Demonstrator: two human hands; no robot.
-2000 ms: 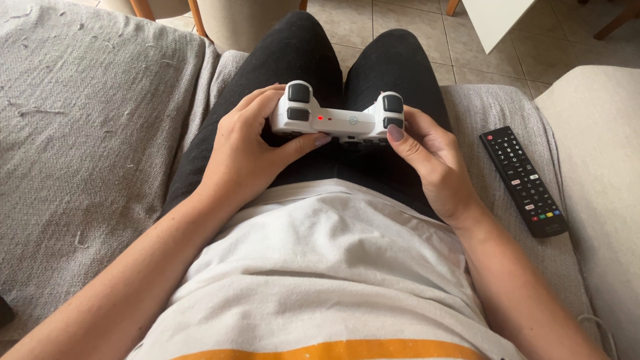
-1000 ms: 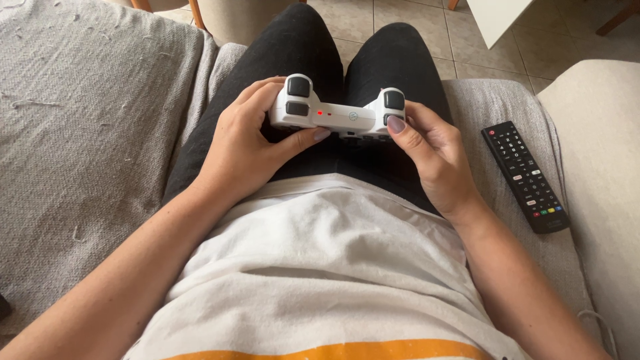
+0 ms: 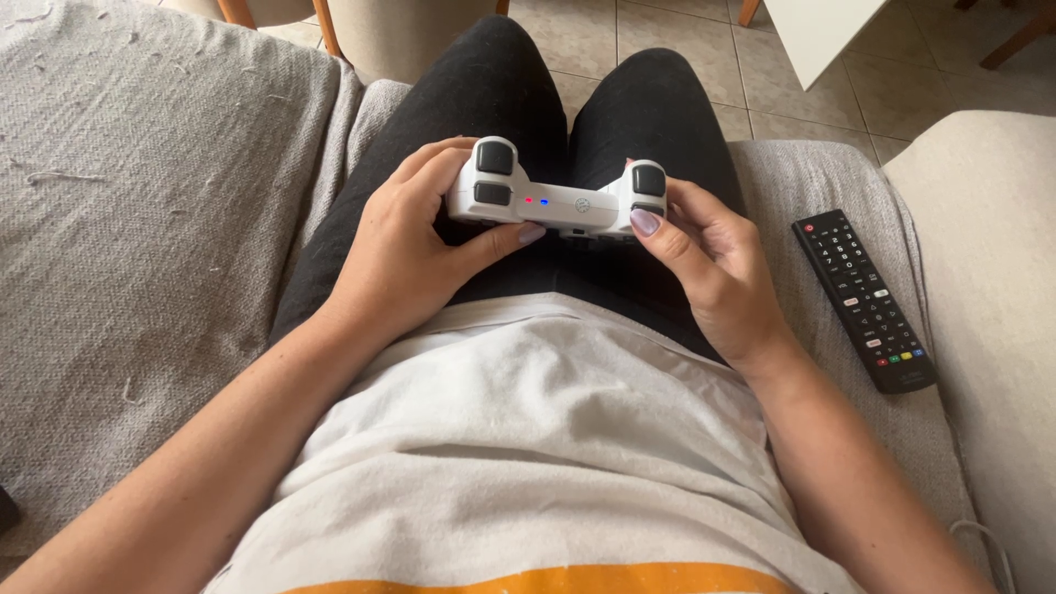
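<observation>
A white game controller point(image 3: 569, 205) with black shoulder buttons is held above my lap, its button edge turned up toward the camera. Red and blue lights glow on that edge. My left hand point(image 3: 412, 223) grips its left end, the thumb lying along the lower edge and the fingers behind. At the other end, my right hand point(image 3: 718, 256) holds on with its thumb over the lower shoulder button. The face of the controller is hidden from view. To the right of my right hand lies a black TV remote control point(image 3: 862, 301) on the sofa seat.
I sit on a sofa with a grey woven cover point(image 3: 157, 214); its beige armrest point(image 3: 990, 272) rises at the right. A white cable point(image 3: 990, 532) lies near the lower right. Beyond my knees are a tiled floor point(image 3: 676, 41), a white table corner point(image 3: 817, 33) and wooden furniture legs.
A blue light now shows beside the red one on the controller; only the red one was lit in the earlier frames. Both hands keep nearly the same hold.
</observation>
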